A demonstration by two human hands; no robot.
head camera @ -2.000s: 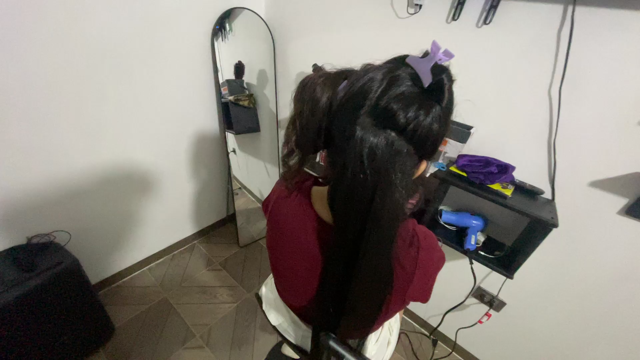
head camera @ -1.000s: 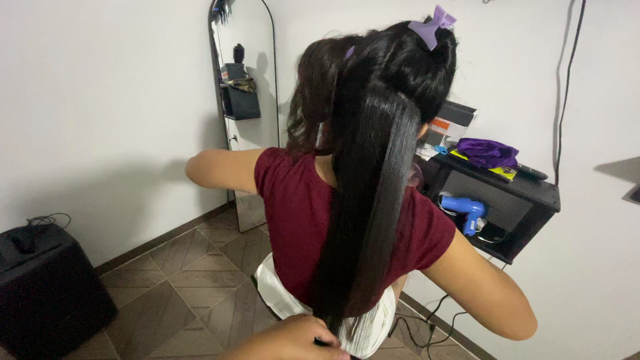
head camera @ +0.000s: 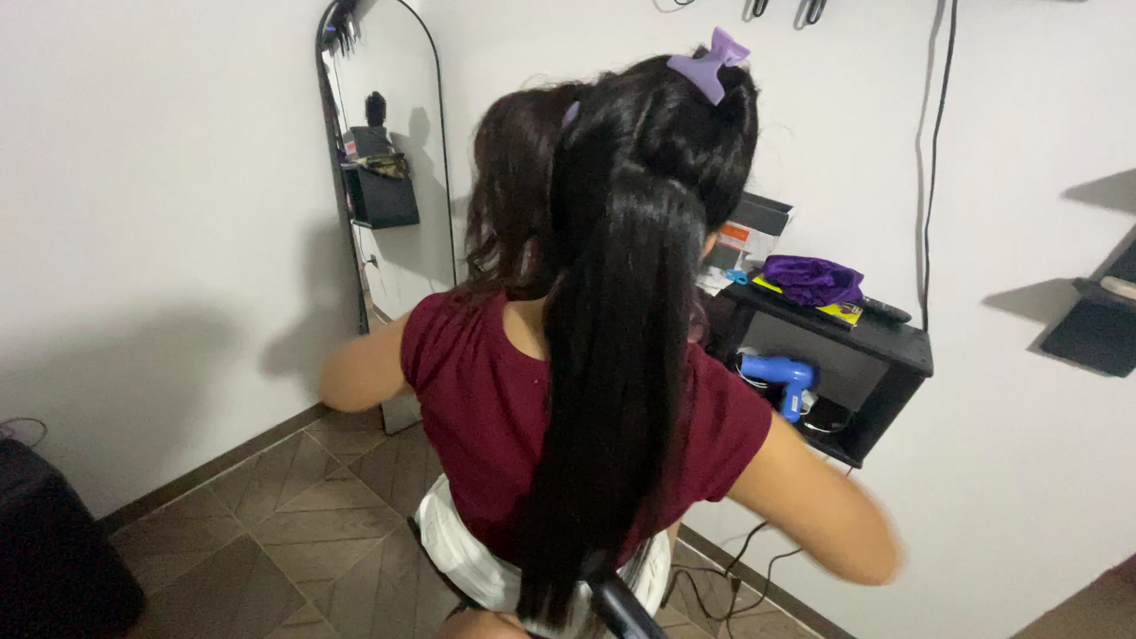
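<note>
A seated person in a dark red top (head camera: 479,426) has long, straight black hair (head camera: 612,382) hanging down the back. A lilac claw clip (head camera: 713,66) holds hair up on top of the head. At the bottom edge, a black bar-shaped tool, apparently a hair straightener (head camera: 621,608), meets the lower hair. Only a sliver of skin, seemingly my left hand (head camera: 484,625), shows left of the hair ends; its fingers are hidden. My right hand is out of view.
A black shelf unit (head camera: 905,346) at the right carries a purple cloth (head camera: 812,280) and a blue hair dryer (head camera: 785,377). An arched mirror (head camera: 417,266) leans on the wall. Cables (head camera: 732,586) lie on the floor; a black box-like object (head camera: 53,532) stands left.
The seated person's elbows now stick out to both sides, unlike in the oldest frame. My left hand, seen by the hair ends one second ago, is now mostly below the view.
</note>
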